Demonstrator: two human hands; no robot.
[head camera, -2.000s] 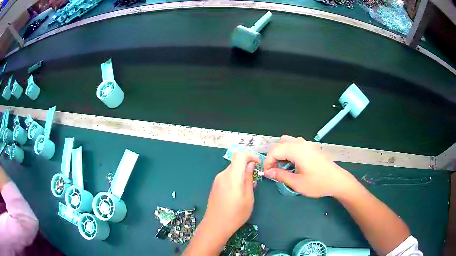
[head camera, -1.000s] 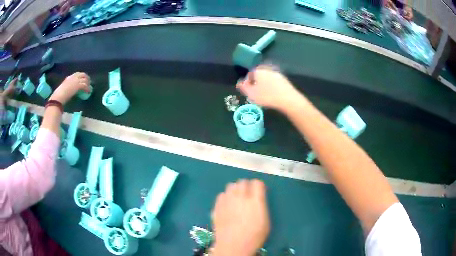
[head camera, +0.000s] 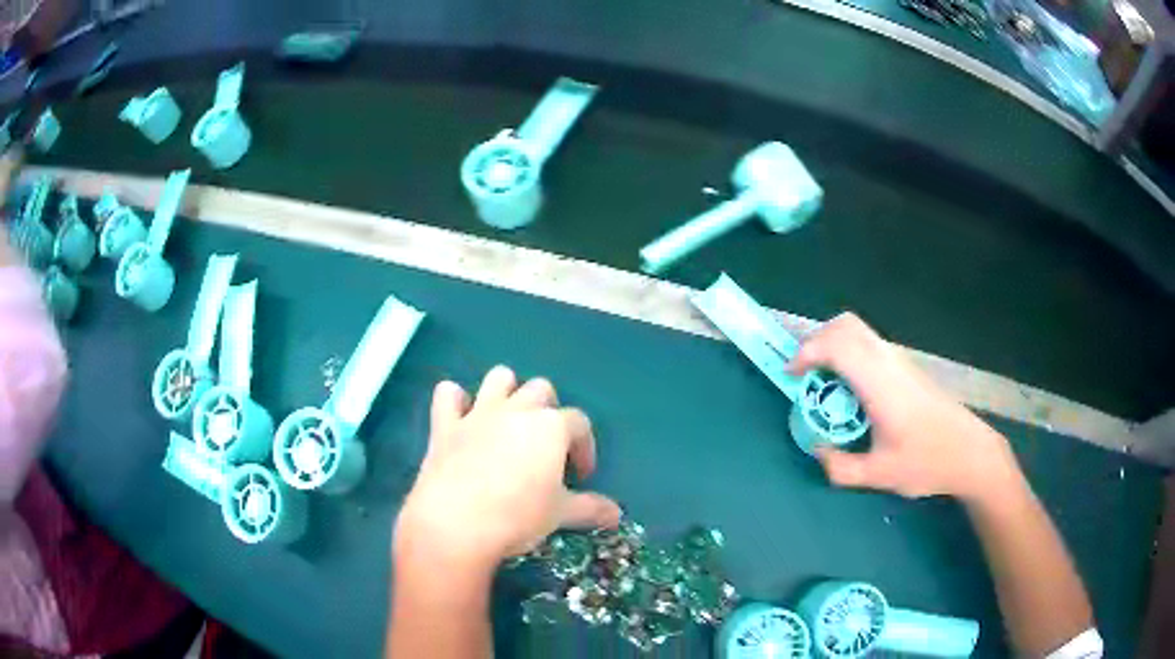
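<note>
My right hand (head camera: 908, 418) is closed around the drum head of a turquoise fan body (head camera: 831, 409) at the right of the bench. Its open trough-like handle points up and left, its end by the pale strip. My left hand (head camera: 509, 470) is empty with fingers spread and curled, beside and partly over the upper left edge of a pile of circuit boards (head camera: 631, 579). The palm side of my left hand is hidden. Two fan bodies (head camera: 850, 618) with spoked faces up lie at the lower right of the bench.
Waiting fan bodies (head camera: 316, 448) stand at the left of the bench. Beyond the pale metal strip (head camera: 451, 251), a fan body (head camera: 505, 174) and a face-down fan body (head camera: 777, 187) lie on the conveyor belt. Another person's pink sleeve (head camera: 28, 373) is at the left edge.
My right hand has come back from over the belt to the bench and taken hold of a fan body. My left hand has opened near the pile. The view has shifted.
</note>
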